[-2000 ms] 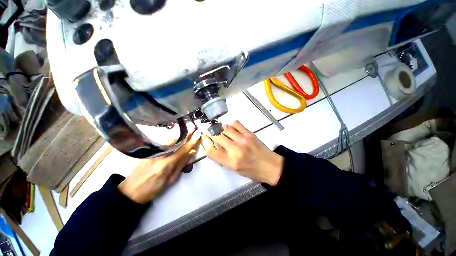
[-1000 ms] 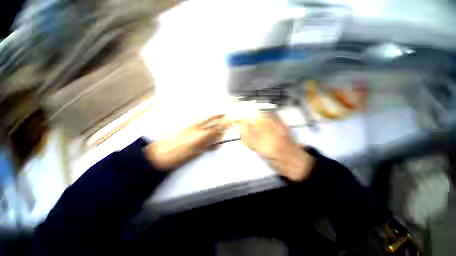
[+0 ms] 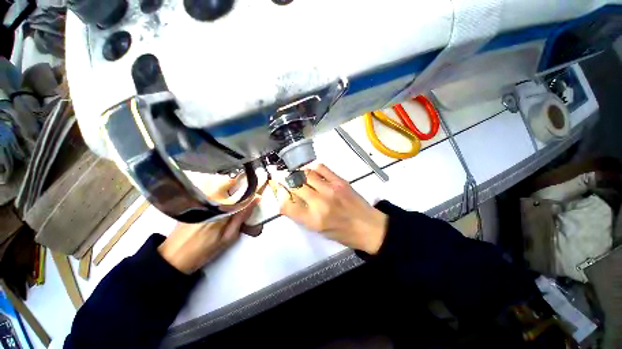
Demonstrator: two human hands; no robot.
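The white sewing machine head (image 3: 273, 75) with a blue stripe spans the upper view. My left hand (image 3: 211, 232) and my right hand (image 3: 327, 204) meet under it, close to the presser foot area. A small light tan piece (image 3: 275, 189) shows between my fingertips; its outline is mostly hidden by the fingers and glare. A small dark rounded piece (image 3: 253, 230) lies on the table against my left fingers. The round silver-grey knob (image 3: 297, 154) sticks out above my right fingers. The needle cannot be made out.
Scissors with a yellow (image 3: 392, 144) and a red loop and a slim grey metal tool (image 3: 361, 155) lie right of my hands. A white roll (image 3: 550, 117) is at the table's right end. Stacked grey-brown pieces (image 3: 89, 198) and narrow tan strips (image 3: 121, 234) are at left.
The view blurred and tilted a second ago and is steady again. Against two seconds ago, my left fingers sit slightly lower, and more of the light area by the dark piece shows.
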